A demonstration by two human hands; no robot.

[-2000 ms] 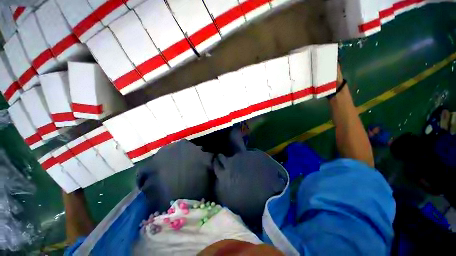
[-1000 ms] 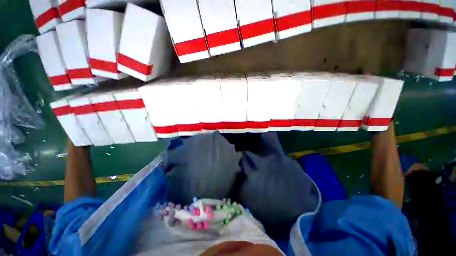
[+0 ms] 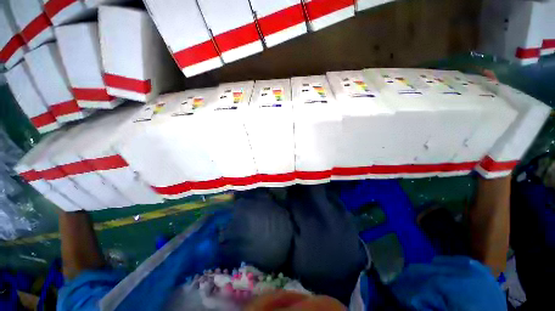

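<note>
A long row of white boxes point(image 3: 316, 140) with a red stripe along the near edge spans the view in front of me. Small rainbow-coloured marks show on the tops of many of them. The row is pressed together between my two hands at its ends. My left forearm comes up to the row's left end, and that hand is hidden behind the boxes. My right hand point(image 3: 490, 75) is at the right end, mostly hidden behind the last box, with only a bit of finger showing. The row bows slightly and hangs above my legs.
More white boxes with red bands point(image 3: 225, 30) stand on a brown board point(image 3: 389, 42) beyond the row, with others at upper left point(image 3: 125, 54) and upper right point(image 3: 532, 33). A blue plastic stool point(image 3: 395, 212) is below right. Clear plastic film point(image 3: 15, 194) lies at far left.
The row has come nearer and appears larger, and its box tops with coloured marks now show. The view has shifted, uncovering the blue stool. Both arms stay at the row's ends.
</note>
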